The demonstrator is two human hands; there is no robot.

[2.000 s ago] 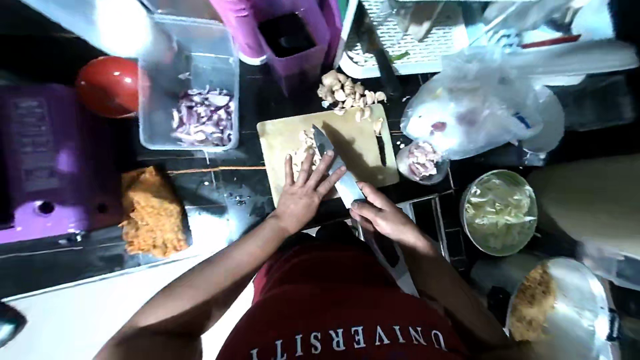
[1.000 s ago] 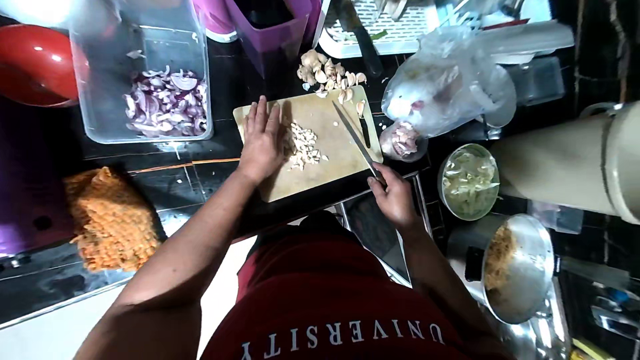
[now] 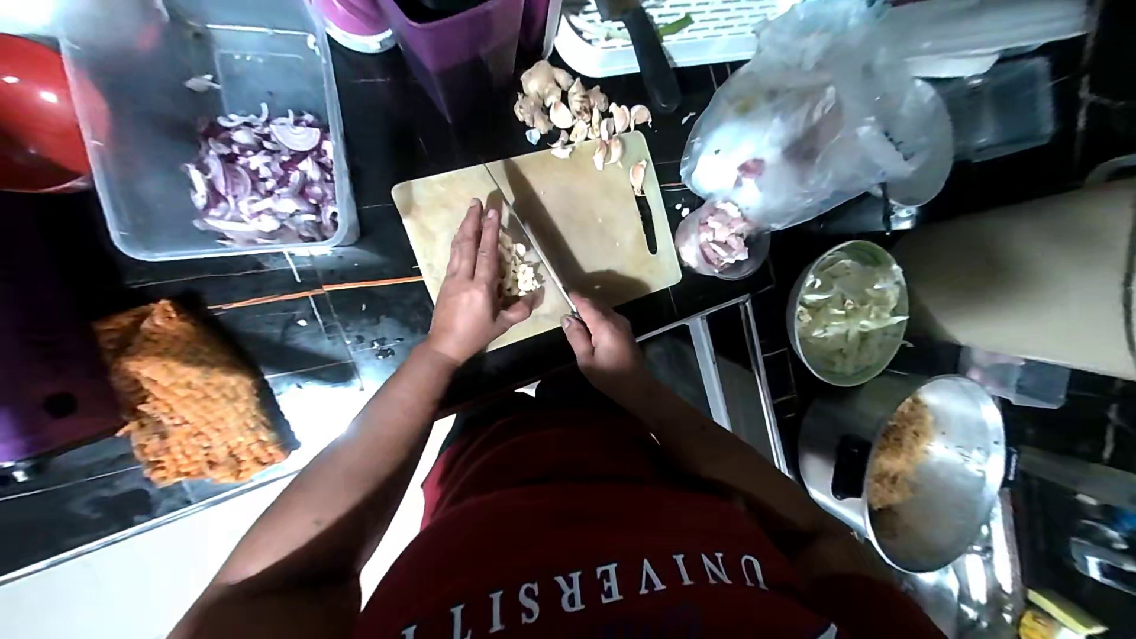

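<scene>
A cream plastic cutting board (image 3: 603, 222) lies on the dark tiled counter. My right hand (image 3: 608, 351) grips a kitchen knife (image 3: 539, 248) near the board's front edge, its blade slanting up and left across the board. Chopped garlic (image 3: 520, 268) lies just left of the blade, partly hidden by my left hand (image 3: 475, 284), which is cupped against the pile with its fingers pointing away from me. Garlic cloves (image 3: 612, 124) are heaped at and over the board's far right corner, beside a piece of ginger (image 3: 543, 84).
To the left are a plastic tub (image 3: 346, 204) of sliced red onions, a red bowl (image 3: 35, 124) and an orange knitted cloth (image 3: 200, 399). On the right stand a small cup (image 3: 723, 240), a plastic bag (image 3: 799, 124), a green bowl (image 3: 850, 377) and a metal pot (image 3: 967, 461). A purple container (image 3: 461, 53) stands behind.
Two seconds ago my left hand lay spread over the garlic and blade; now it is cupped at the pile's left. The knife has moved from the board's right part to beside the garlic.
</scene>
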